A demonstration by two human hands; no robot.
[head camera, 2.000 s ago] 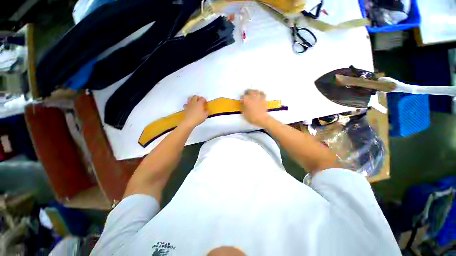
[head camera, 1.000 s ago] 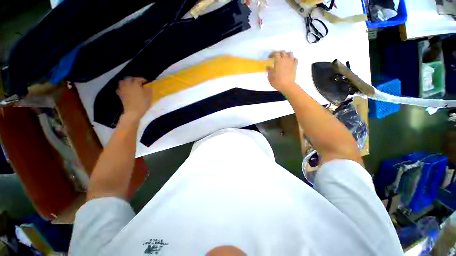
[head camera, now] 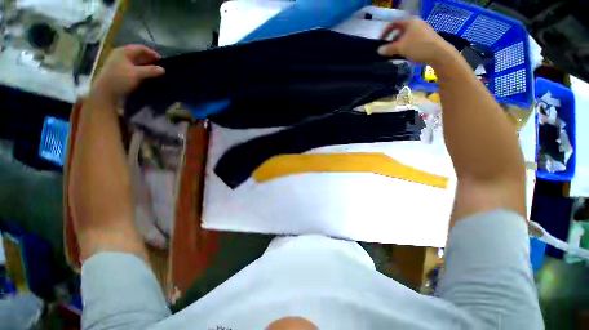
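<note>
My left hand (head camera: 132, 69) pinches the left end of a dark curved fabric panel (head camera: 271, 55) at the far left of the table. My right hand (head camera: 410, 42) pinches its other end near the blue basket. The panel is stretched between both hands over a heap of dark panels. A second dark stack (head camera: 323, 132) lies nearer me. The yellow pressing template (head camera: 342, 162) lies flat on the white table in front of that stack, close to its edge, untouched by either hand.
A blue lattice basket (head camera: 510, 61) stands at the far right, with a blue tray (head camera: 555, 132) beyond the table's right side. A light blue fabric (head camera: 303, 18) lies at the back. A reddish brown box (head camera: 190, 213) is left of the white table (head camera: 323, 209). A white hose (head camera: 555, 240) shows at right.
My hands have let go of the yellow template, which now lies on the table, and have moved to the far stack, taking hold of a dark panel. The view has shifted left.
</note>
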